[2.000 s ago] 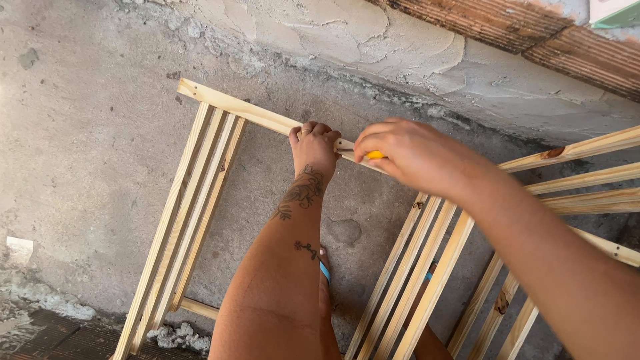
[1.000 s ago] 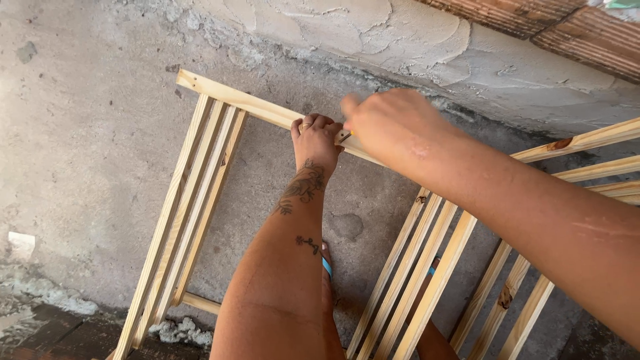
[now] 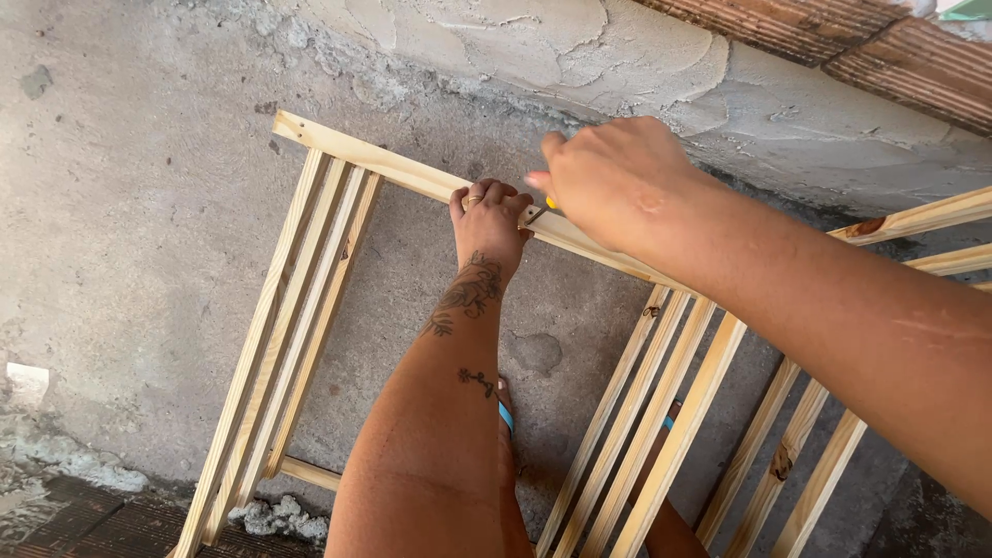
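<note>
My left hand [image 3: 492, 221] grips the top wooden rail [image 3: 411, 172] of a pale slatted wooden frame, its fingers over the rail's edge. Just right of it, my right hand [image 3: 612, 182] is closed around a screwdriver [image 3: 538, 215]; only its metal shaft and a bit of yellow handle show. The tip meets the rail beside my left fingers, near a small dark hole. Slats [image 3: 283, 310] run down from the rail's left end, and more slats [image 3: 666, 418] from its right part. Whether a screw sits under the tip cannot be seen.
A rough plastered wall [image 3: 542, 50] with ribbed bricks [image 3: 914, 70] runs along the top. More wooden slats [image 3: 922, 217] extend at the right. My feet in blue-strapped sandals [image 3: 505, 417] stand on the concrete floor [image 3: 155, 232] below the frame. Rubble [image 3: 283, 518] lies at the lower left.
My right hand has turned and its grip on the yellow-handled screwdriver has shifted, hiding more of the handle than two seconds ago. My left hand stays on the rail.
</note>
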